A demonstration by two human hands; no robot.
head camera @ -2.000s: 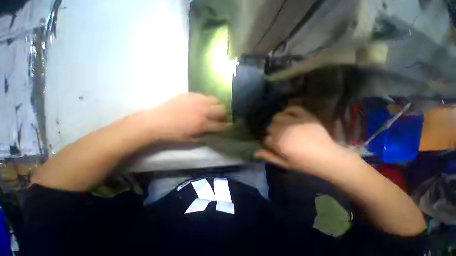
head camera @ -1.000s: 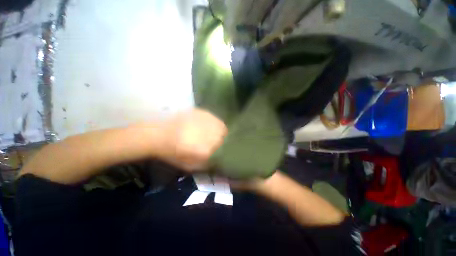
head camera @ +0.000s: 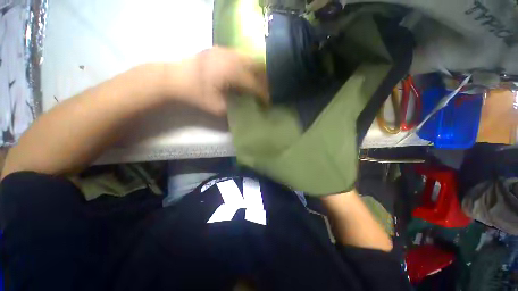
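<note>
The olive green bag body [head camera: 306, 153] hangs over the table's front edge, with black lining [head camera: 292, 62] inside and beside it. It reaches up to the bright lamp spot [head camera: 253, 25] under the machine. My left hand [head camera: 227, 79] is on the upper left part of the green cloth, its fingers bent and blurred, seeming to pinch it. My right hand is hidden behind the green cloth; only the forearm [head camera: 355, 221] shows below it. The sewing machine head [head camera: 454, 40] is at the top right. The needle is not clearly visible.
Scissors with orange-yellow and red loops [head camera: 404, 105] lie right of the cloth, beside a blue tray [head camera: 459, 119]. Red stools [head camera: 440, 196] stand at the lower right. The white table [head camera: 130, 34] spreads left. Loose green pieces [head camera: 116, 182] lie below its edge.
The green cloth was low near the needle, then was lifted and now spreads wider at the table's front. My right hand has gone behind it. My left hand has moved up. The view has shifted.
</note>
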